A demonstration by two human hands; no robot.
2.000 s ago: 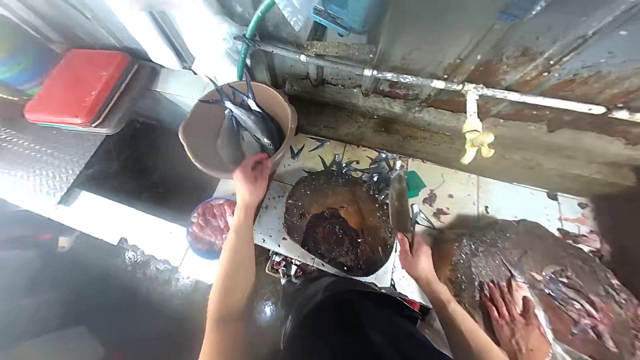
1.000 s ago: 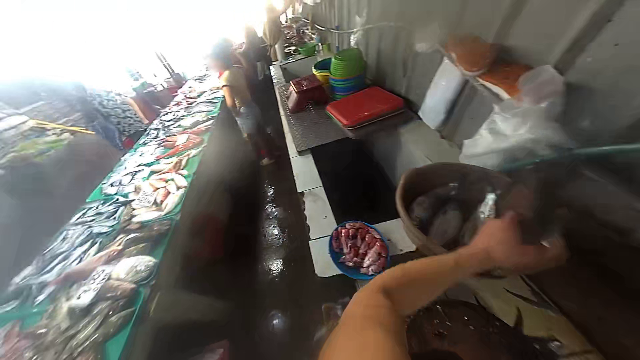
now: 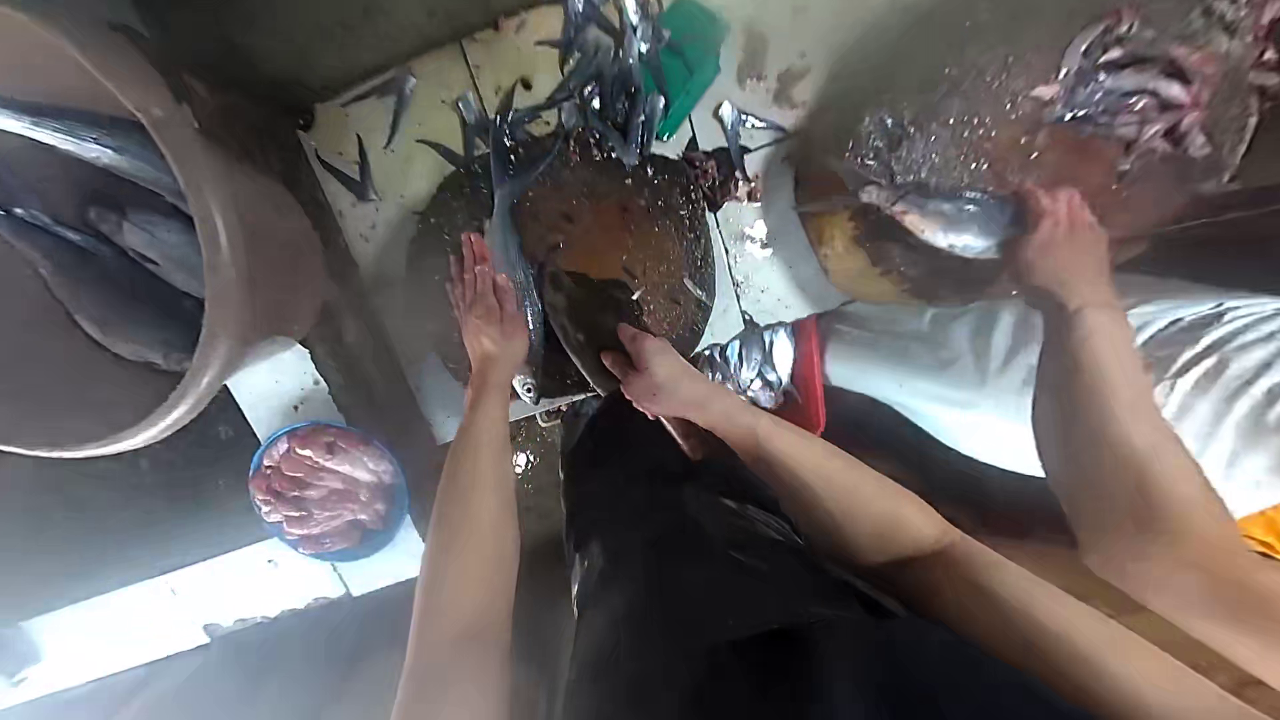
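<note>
A slim silvery fish (image 3: 515, 265) lies lengthwise on a round wooden chopping block (image 3: 610, 215), its forked tail away from me and its head at the near edge. My left hand (image 3: 487, 305) rests along the fish's left side, fingers extended. In my right hand (image 3: 655, 372) is the handle of a broad dark cleaver (image 3: 590, 320), whose blade lies over the block just right of the fish. Cut fish tails (image 3: 610, 80) are heaped at the block's far edge, beside a green object (image 3: 688, 60).
At left stands a large tub (image 3: 225, 240) with bigger fish. Below it is a blue bowl (image 3: 400, 500) of pinkish fish pieces. A co-worker's hand (image 3: 1068, 240) touches a fish (image 3: 950, 220) on another block at right. A red container (image 3: 812, 375) with fish pieces sits between us.
My left hand has moved from the tub to the chopping block, where a fish now lies. The view has swung back from the aisle to the block.
</note>
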